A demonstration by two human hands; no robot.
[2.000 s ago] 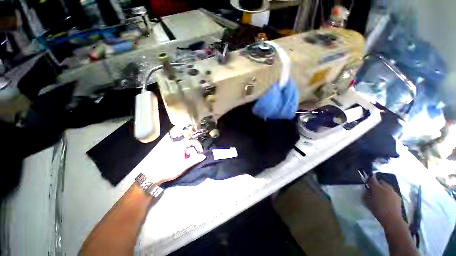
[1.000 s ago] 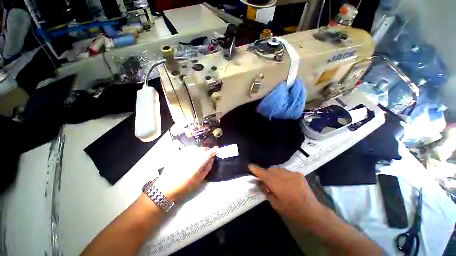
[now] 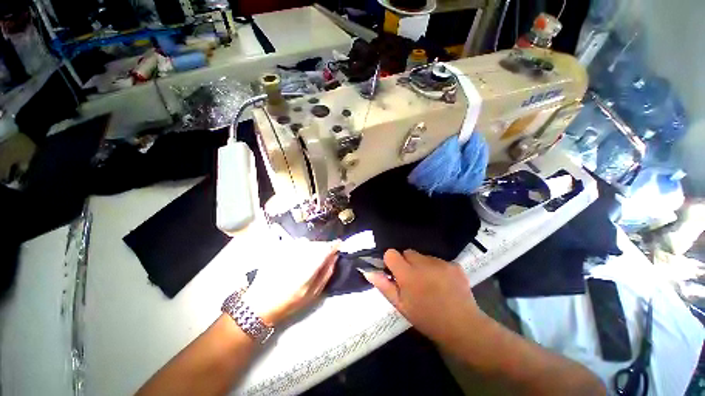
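Note:
A dark garment piece lies under the head of the cream sewing machine. A small white label lies on it beside my fingertips. My left hand, with a metal watch at the wrist, is at the cloth's near edge just in front of the needle area, its fingertips on the cloth. My right hand pinches the cloth's near edge between thumb and fingers, right of my left hand. The presser foot area is bright and blurred.
A white lamp hangs left of the needle. A dark cut panel lies left. A blue yarn bundle hangs from the arm. An oval tray is at right. Black scissors and a black flat piece lie on white cloth.
My right hand came from the right-hand surface to the cloth, then moved closer to my left hand and pinched the edge. The near edge now looks folded.

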